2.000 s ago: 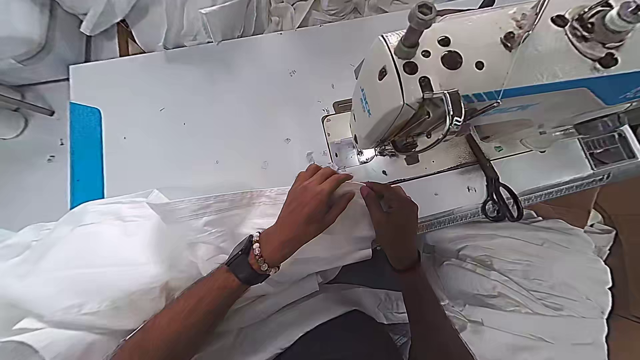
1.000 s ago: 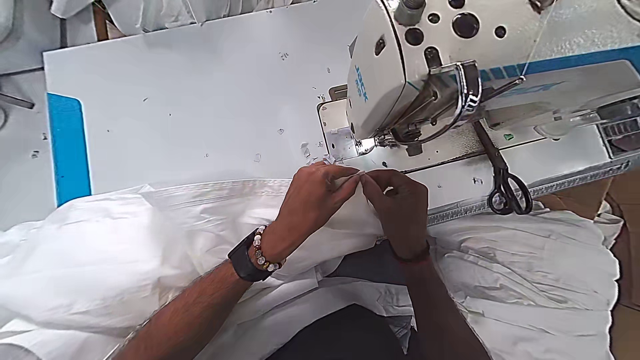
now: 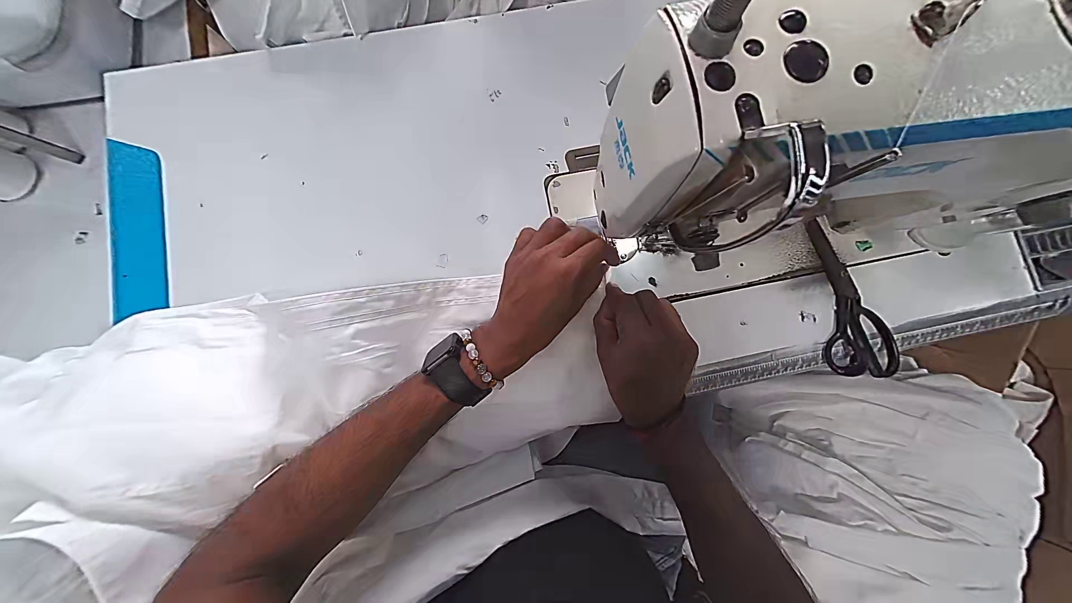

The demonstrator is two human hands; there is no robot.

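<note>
White fabric (image 3: 360, 335) with stitched lines along its upper edge lies over the front of the sewing table and hangs toward my lap. My left hand (image 3: 548, 289) pinches its right end close beside the presser foot area of a Jack sewing machine (image 3: 670, 126). Just below and to the right, my right hand (image 3: 645, 352) grips the same fabric edge with curled fingers. The fingertips of both hands are near each other, left of the lit needle area (image 3: 624, 249). The exact fold between the fingers is hidden.
Black-handled scissors (image 3: 858, 335) lie on the table right of my hands. A measuring tape (image 3: 770, 366) runs along the front edge. More white fabric (image 3: 888, 469) hangs at the lower right, and a white pile (image 3: 293, 18) lies beyond the table. Small scraps dot the tabletop (image 3: 352, 167).
My left hand has moved up toward the needle area, bringing the fabric end with it. My hands, whose fingertips met one second ago, are now slightly apart.
</note>
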